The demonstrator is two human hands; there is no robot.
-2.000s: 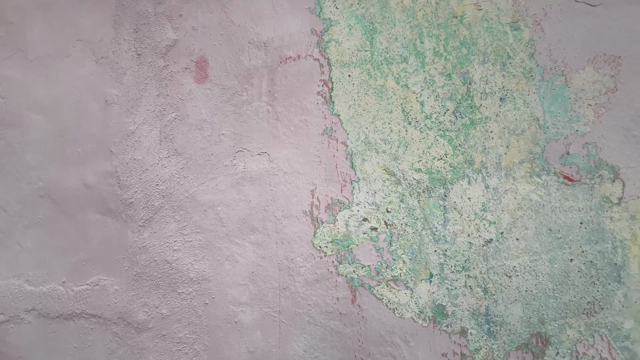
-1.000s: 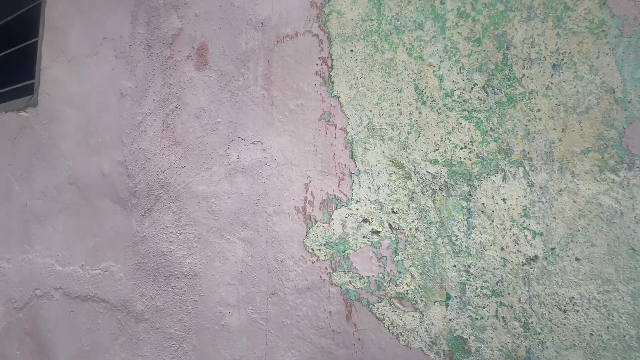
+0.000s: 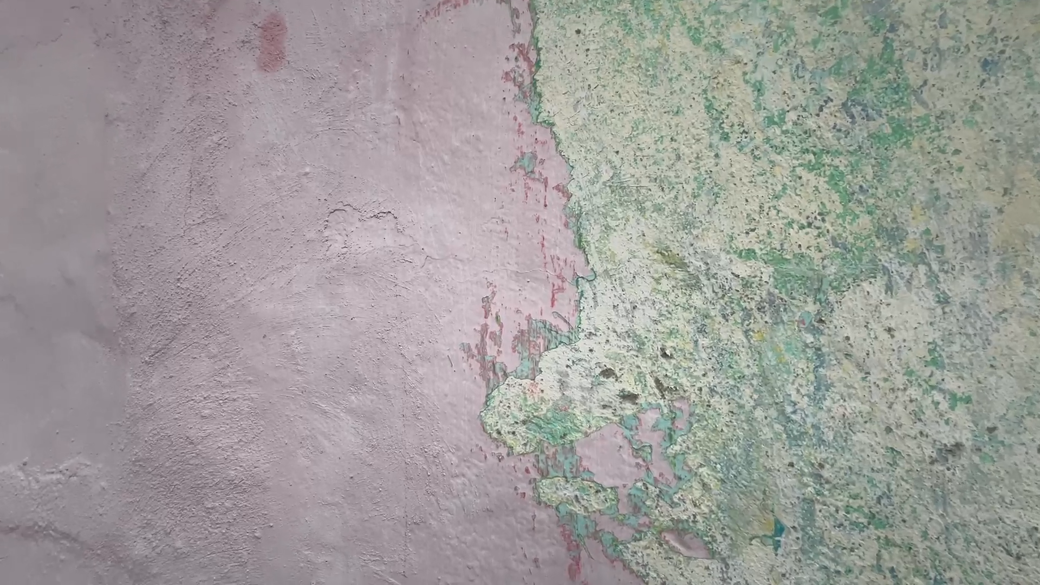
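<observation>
Neither my left hand nor my right hand is in the head view, so what they hold cannot be seen. A wall fills the whole view. Its left half bears pale pink paint (image 3: 341,325) over rough plaster, with a small red smear (image 3: 273,42) near the top. To the right the pink coat is gone, and a mottled cream and green surface (image 3: 772,244) shows, pitted with small dark spots. The ragged paint edge (image 3: 573,203) runs down between the two areas.
A pink paint remnant (image 3: 605,457) sits low within the mottled area. Fine cracks (image 3: 361,213) mark the pink plaster, and a rough ridge (image 3: 49,479) crosses it at the lower left.
The view has shifted and come closer to the wall. A dark barred opening at the upper left one second ago is out of view now.
</observation>
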